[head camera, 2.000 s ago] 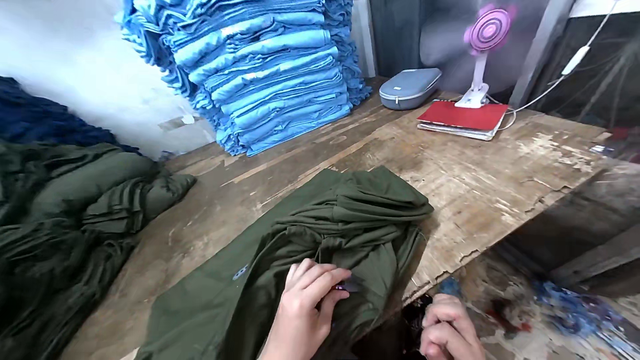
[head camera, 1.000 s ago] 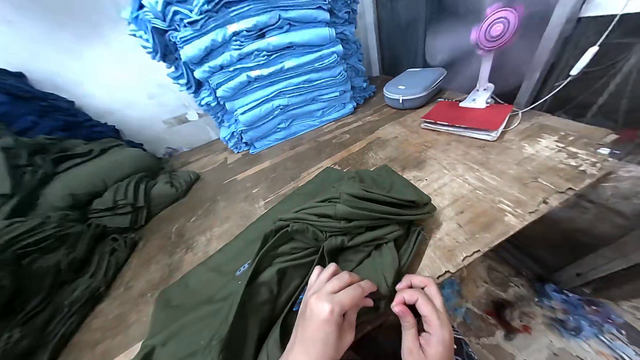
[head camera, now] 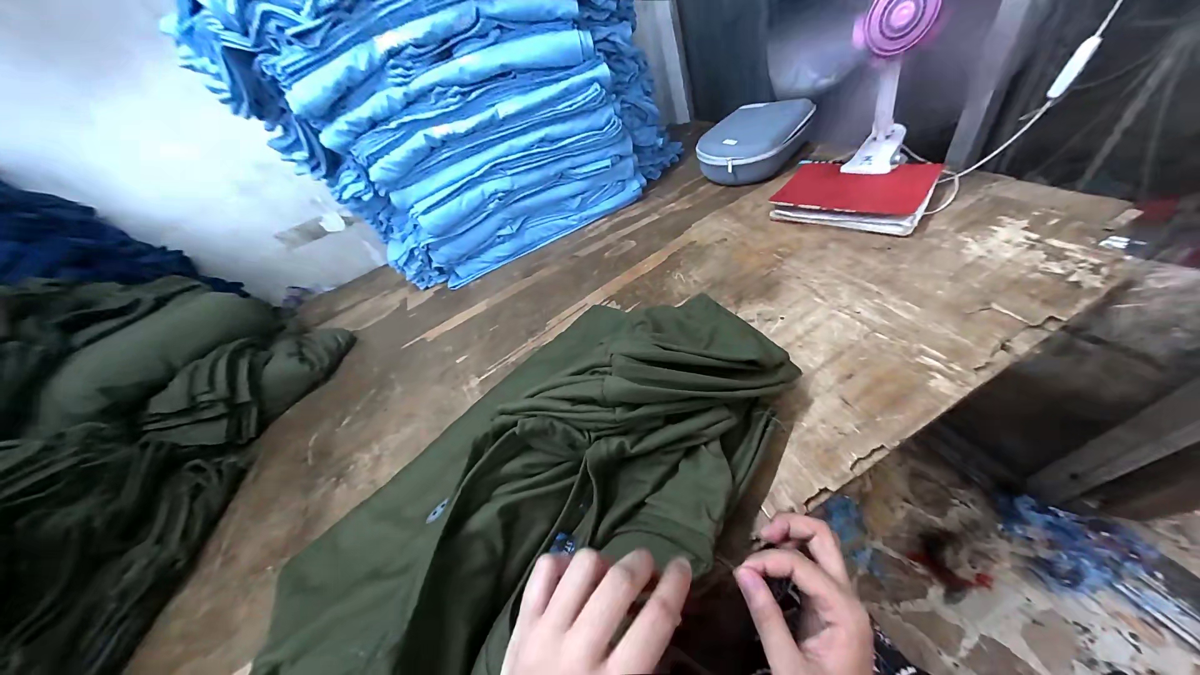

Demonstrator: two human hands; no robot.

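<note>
A dark green knit garment (head camera: 562, 441) lies bunched on the worn wooden table, reaching to its near edge. On its left part shows a small pale blue mark (head camera: 438, 511). My left hand (head camera: 595, 609) rests at the near part of the cloth with its fingers curled over it; a small blue patterned piece (head camera: 562, 544) shows just above the fingers. To the right, beside the cloth and off the table edge, my right hand (head camera: 806, 591) has thumb and forefinger close together. Whether something thin is between them cannot be told. Something dark shows behind its fingers.
Folded light blue cloths (head camera: 506, 122) form a tall stack at the back. Piles of dark green cloth (head camera: 159, 366) and navy cloth (head camera: 84, 239) lie left. A grey zip case (head camera: 755, 141), a red book (head camera: 858, 190) and a pink clip fan (head camera: 886, 84) with cable stand at back right.
My right hand has come up from lower right to beside the garment, and its fingers have loosened from a closed curl. My left hand has moved lower over the cloth.
</note>
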